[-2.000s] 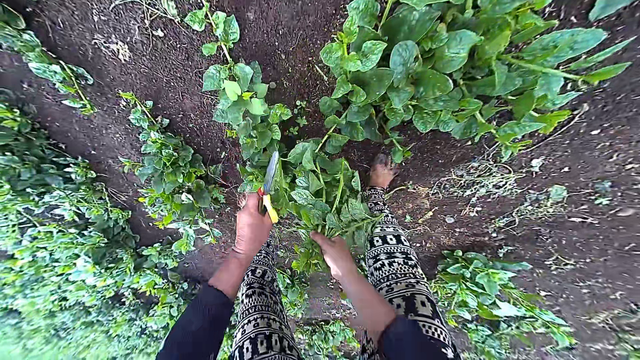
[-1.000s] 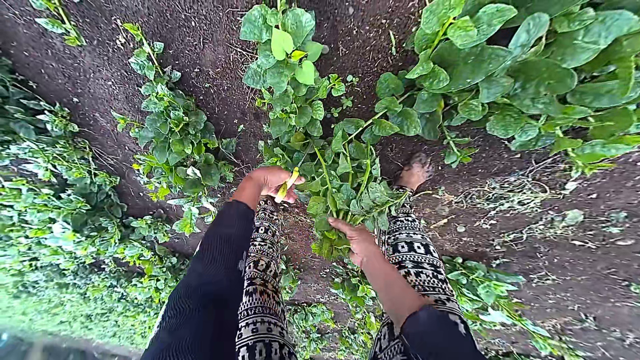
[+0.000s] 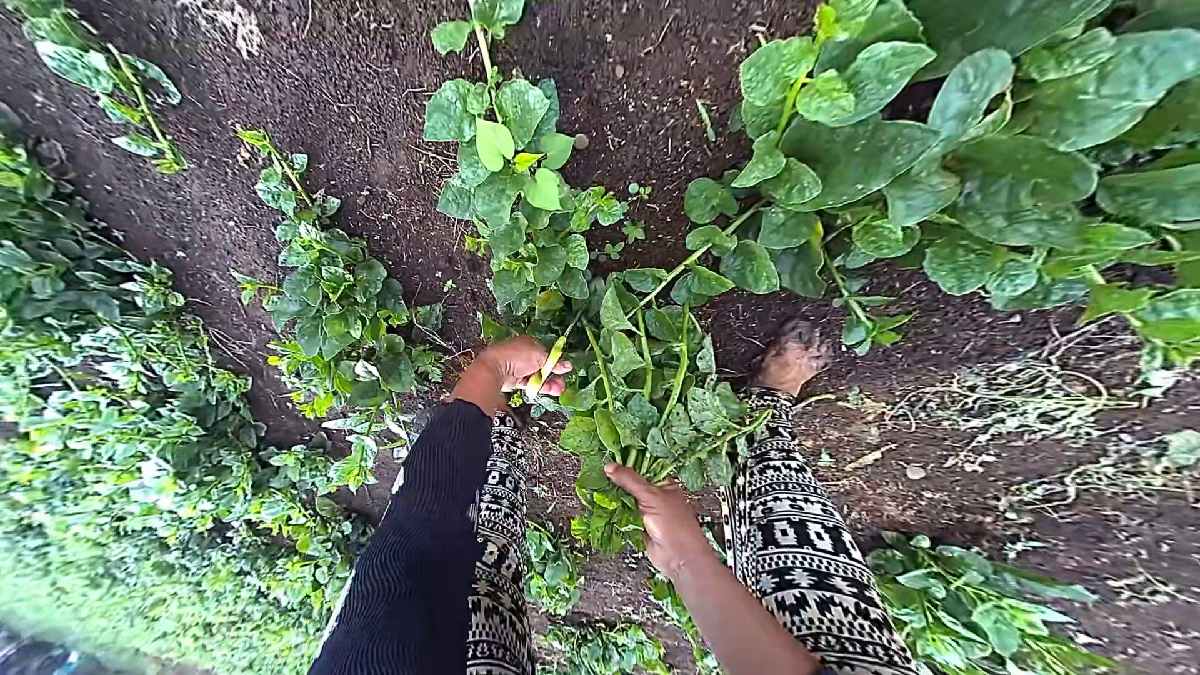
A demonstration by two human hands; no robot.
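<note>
My left hand (image 3: 527,367) is closed around the yellow handle of a knife (image 3: 548,364), held at the left edge of the leafy growth; its blade is mostly hidden among leaves. To its right and lower, my right hand (image 3: 656,511) grips a bunch of cut green leafy stems (image 3: 656,412) near their lower ends, with the leaves spreading upward between my legs. Just above both hands, a creeping leafy green plant (image 3: 525,206) grows from the soil, and a long stem (image 3: 684,267) leans from the upper right toward the bunch.
Large-leaved plants (image 3: 994,159) fill the upper right. Rows of low green plants (image 3: 337,300) run along the left. My bare foot (image 3: 792,358) rests on dark soil, with dry pulled stems (image 3: 1022,403) beside it. More leafy greens (image 3: 975,600) lie at lower right.
The knife blade, plainly seen pointing up two seconds ago, is now mostly hidden among leaves. The bunch in my right hand shows more stems and leaves spread out. The view has moved closer.
</note>
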